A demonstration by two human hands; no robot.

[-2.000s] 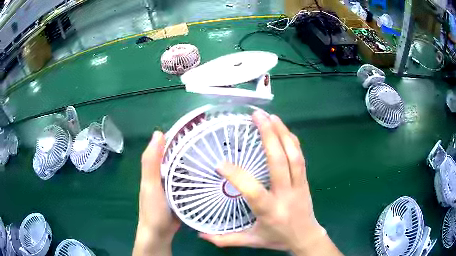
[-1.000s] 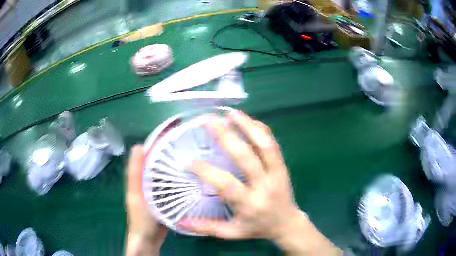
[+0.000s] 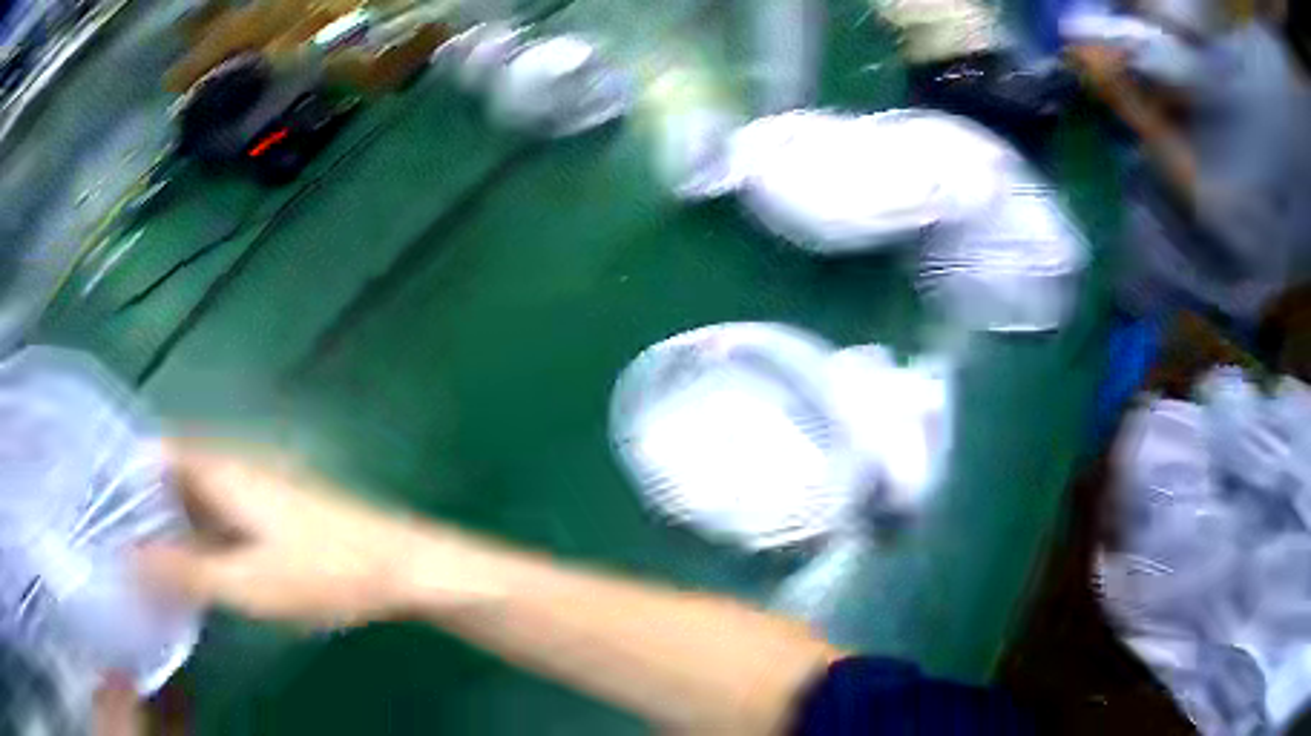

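A white clip fan (image 3: 72, 503) is cut off by the left edge, its ribs blurred. My right hand (image 3: 273, 539) reaches in from the lower right and holds the fan's right side, with its fingertips on the ribs. The forearm has a dark blue sleeve. A small skin-coloured patch shows below the fan at the bottom left; I cannot tell whether it is my left hand. The fan's clip cannot be made out.
On the green surface (image 3: 475, 388), a white fan (image 3: 748, 431) lies right of centre. More white fans (image 3: 863, 180) lie behind it. A black unit with a red light (image 3: 245, 122) is at the back left. White parts (image 3: 1222, 546) are heaped at the right. Another person (image 3: 1222, 158) is at the upper right.
The view has swung right, so the held fan has moved to the left edge. My left hand is no longer clearly seen. The heap of white parts and the other person have come into view.
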